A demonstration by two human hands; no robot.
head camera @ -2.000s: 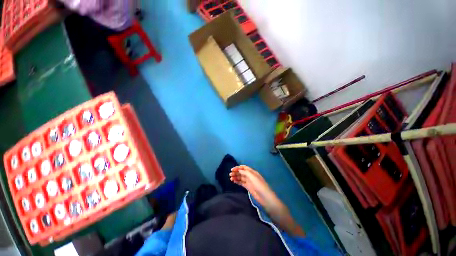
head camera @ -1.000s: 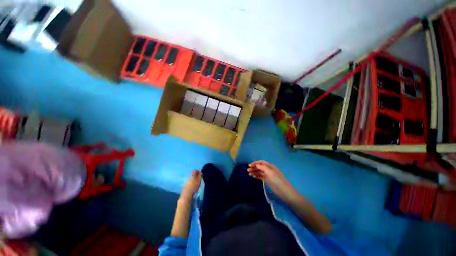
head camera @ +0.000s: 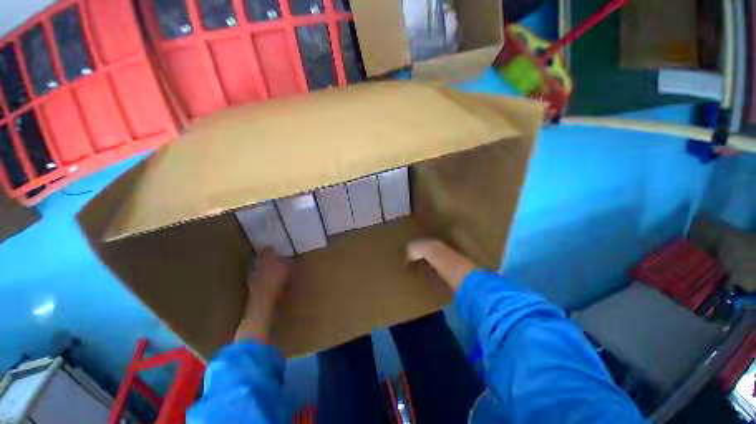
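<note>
A large open cardboard box [head camera: 331, 137] stands close in front of me. A row of several white cartons [head camera: 338, 207] stands side by side along its far inner wall. Both my hands are inside the box. My left hand [head camera: 269, 277] is at the near end of the leftmost cartons, blurred, and its fingertips are hard to make out. My right hand [head camera: 427, 251] is near the box's right inner side, below the right end of the row, fingers bent. Whether either hand grips anything cannot be told.
Orange-red trays [head camera: 224, 62] with black parts lie behind the box. A smaller cardboard box [head camera: 464, 62] holds a whitish item. A red stool [head camera: 166, 364] is at the lower left. A rack [head camera: 646, 128] stands at the right, with stacked red trays [head camera: 684, 273] lower down.
The box is now much nearer and fills the middle. My hands have gone from in front of my legs into the box. The stool has shifted to the lower left of the view.
</note>
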